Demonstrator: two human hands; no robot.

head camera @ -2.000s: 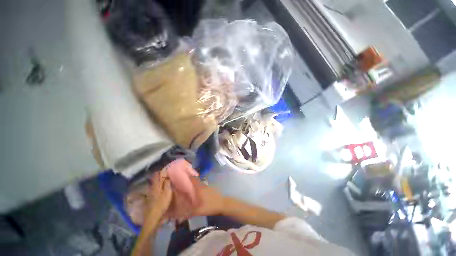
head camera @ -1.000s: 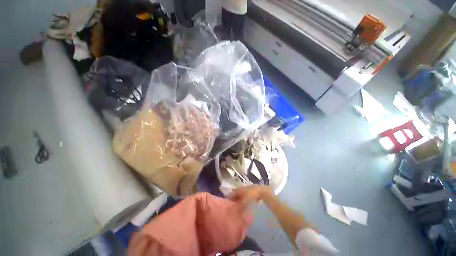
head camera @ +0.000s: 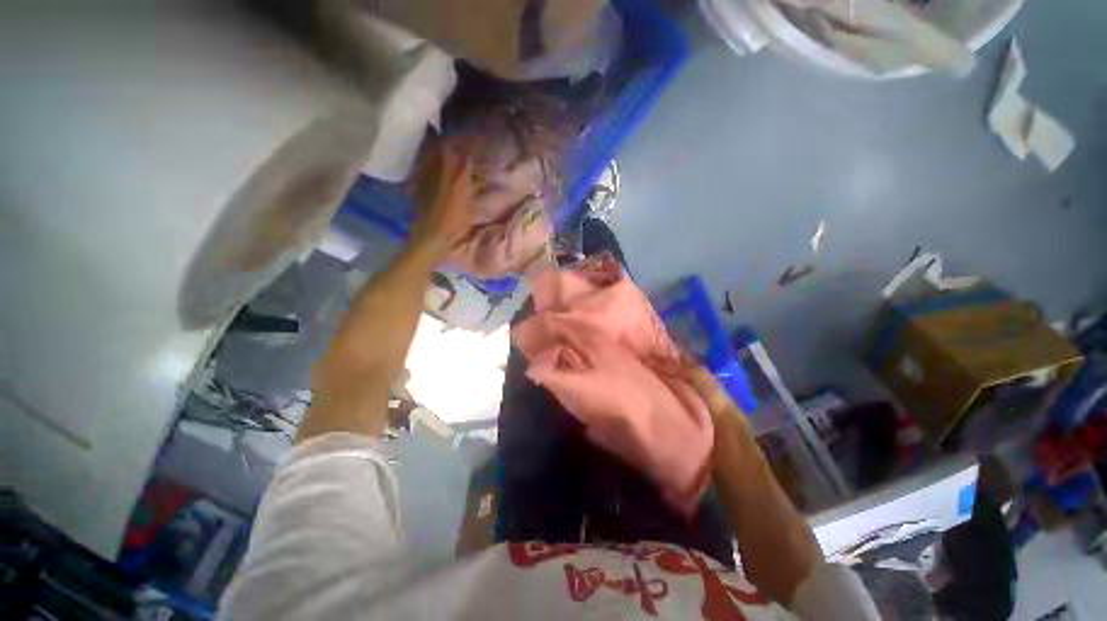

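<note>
A loose pink garment (head camera: 619, 376) hangs crumpled in front of my lap. My right hand (head camera: 690, 374) holds its right side, with the fingers partly hidden by the cloth. The bagged pink pieces (head camera: 504, 218) lie under clear film at the near end of the blue plastic crate (head camera: 625, 115). My left hand (head camera: 447, 200) grips the left side of this bag; its fingers are blurred. The top of the pink garment meets the lower edge of the bag.
A white roll (head camera: 273, 212) ends at the edge of the pale table (head camera: 73, 303) on my left. The scrap bucket (head camera: 874, 36) is at the top right. A cardboard box (head camera: 971, 352) and paper scraps lie on the floor to the right.
The view has tilted down towards my lap. My left hand has come into view on the bagged pieces. The pink garment, spread wide a second ago, now hangs bunched from my right hand.
</note>
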